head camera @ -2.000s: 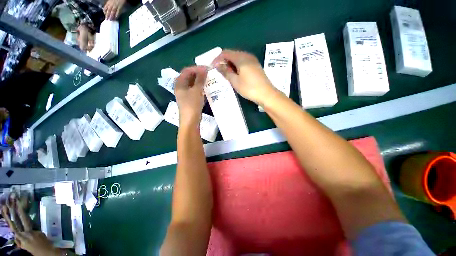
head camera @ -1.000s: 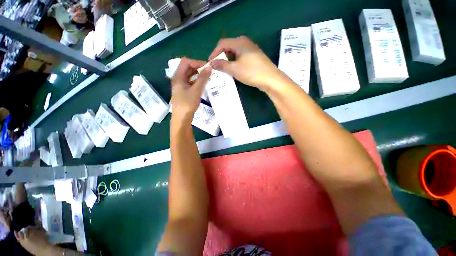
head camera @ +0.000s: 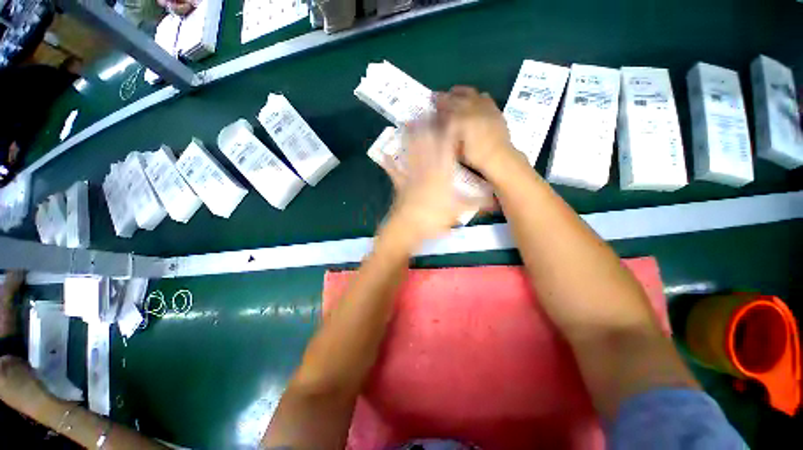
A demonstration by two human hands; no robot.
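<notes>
Both hands are over the green belt, close together above slim white printed cartons. My left hand (head camera: 427, 180) is motion-blurred and covers part of a carton lying askew (head camera: 383, 147); its grip cannot be made out. My right hand (head camera: 475, 132) is beside it with curled fingers, near the lower end of another slanted carton (head camera: 401, 95) with an open end pointing up-left. What the right fingers touch is hidden. To the right, a row of several cartons with flat ends starts with a carton (head camera: 537, 101) close to my right hand.
Several open-ended cartons (head camera: 255, 163) lie slanted at left. A pale guide rail (head camera: 308, 255) separates the belt from the pink-red mat (head camera: 493, 352). An orange round hollow object (head camera: 757, 338) is at right. A grey bar (head camera: 132, 48), thin rings (head camera: 182, 301) and other people's hands are at left.
My hands have left the carton end they were pinching; that carton appears to stand at the left end of the right-hand row. My left hand has moved right and down. The view has shifted.
</notes>
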